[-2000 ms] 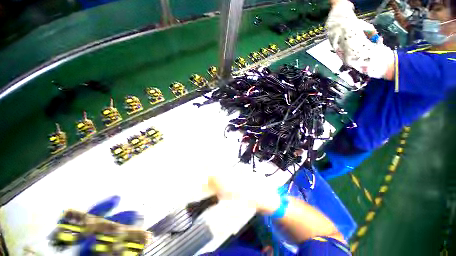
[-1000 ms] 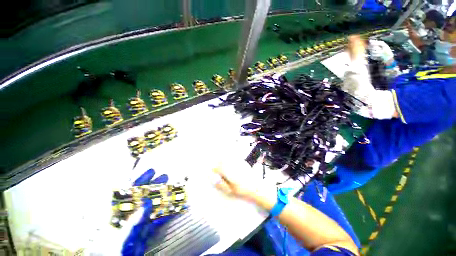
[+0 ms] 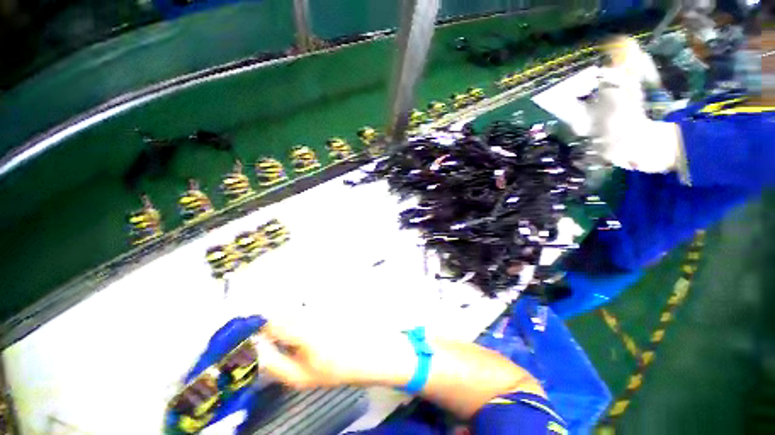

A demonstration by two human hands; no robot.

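Note:
A PCB panel (image 3: 208,391) with dark blocks and yellow edges is at the lower left, tilted, above the bench. My left hand (image 3: 225,336), in a blue-palmed glove, holds it from behind. My right hand (image 3: 293,357), bare with a blue wrist strap (image 3: 418,360), is at the panel's right end, its fingers closed on that end; the fingertips are blurred. A grey ridged plate (image 3: 314,412) lies below the hands, partly covered. Another small block of boards (image 3: 246,246) lies on the white bench (image 3: 340,263) near the belt.
A tangled heap of black cables (image 3: 501,195) lies on the right of the bench. Single boards (image 3: 270,170) stand in a row along the green conveyor belt (image 3: 280,110). A metal post (image 3: 412,72) rises at the belt edge. A coworker's gloved hand (image 3: 629,123) is at upper right.
My right hand has moved left from above the bench onto the panel. The panel has tilted and shifted slightly down and left. The coworker's hands have moved.

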